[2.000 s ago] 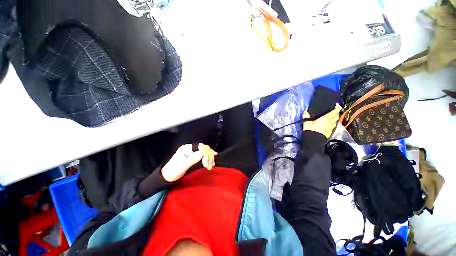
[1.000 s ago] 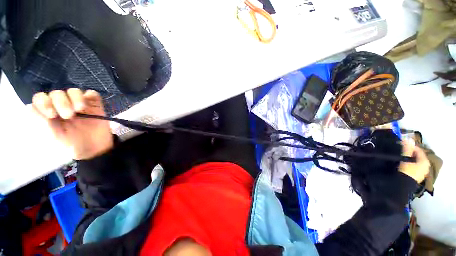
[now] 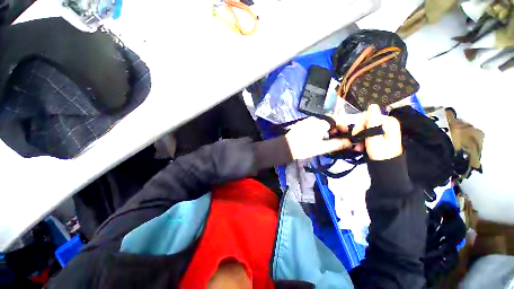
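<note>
My left hand (image 3: 309, 138) and my right hand (image 3: 384, 134) are close together over the blue side bin. Both hold the narrow black tape (image 3: 369, 134). Dark loops of it hang below the fingers. The checked fabric panel (image 3: 53, 121), joined to plain black fabric (image 3: 73, 51), lies on the white machine table (image 3: 186, 73) at the left. The exact finger grip is partly blurred.
The blue bin (image 3: 340, 226) holds a phone (image 3: 315, 90), a clear plastic bag (image 3: 282, 93), a brown patterned bag (image 3: 383, 84) and black tape bundles (image 3: 422, 144). Orange-handled scissors (image 3: 242, 20) lie on the table. Brown cloth (image 3: 465, 141) lies on the right.
My left hand has moved right from the table edge to meet my right hand, which has moved left and up. The tape stretched between them is now gathered. The view has shifted right.
</note>
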